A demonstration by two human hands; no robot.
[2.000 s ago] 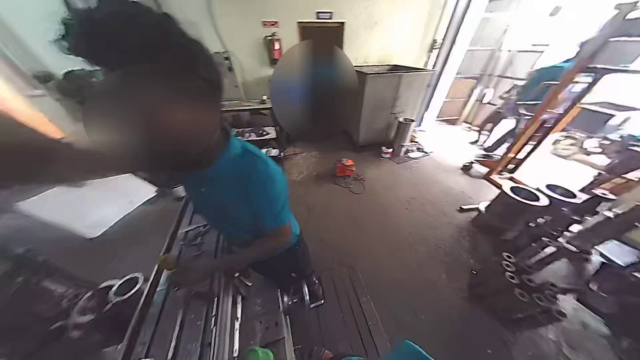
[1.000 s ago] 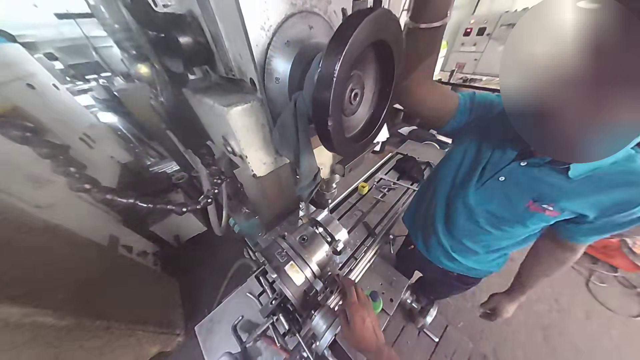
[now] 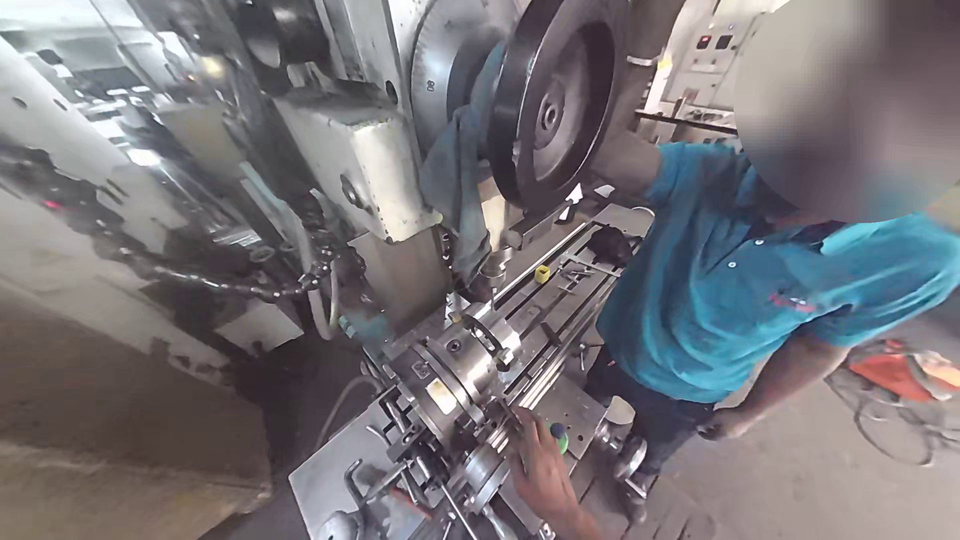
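My right hand (image 3: 544,469) reaches in from the bottom edge, palm down, its fingertips beside the lower right side of a steel chuck (image 3: 476,360) on a dividing head (image 3: 427,394). A dark, thin part lies at the fingertips; whether they grip it is unclear. Just right of this hand is a small green and dark round object (image 3: 559,437). Below the chuck are a round metal dial (image 3: 484,472) and several levers. Above the chuck, a cutter holder (image 3: 496,266) points down. My left hand is not visible.
A milling machine's black handwheel (image 3: 555,112) has a blue-grey cloth (image 3: 457,180) beside it. A person in a teal shirt (image 3: 697,285) stands at right, one arm behind the wheel. A yellow object (image 3: 542,274) lies on the slotted table (image 3: 555,311). Orange equipment (image 3: 892,375) and cables lie on the floor.
The view has swung from the room to the milling machine since the first frame. Over the last second my right hand has stayed beside the chuck.
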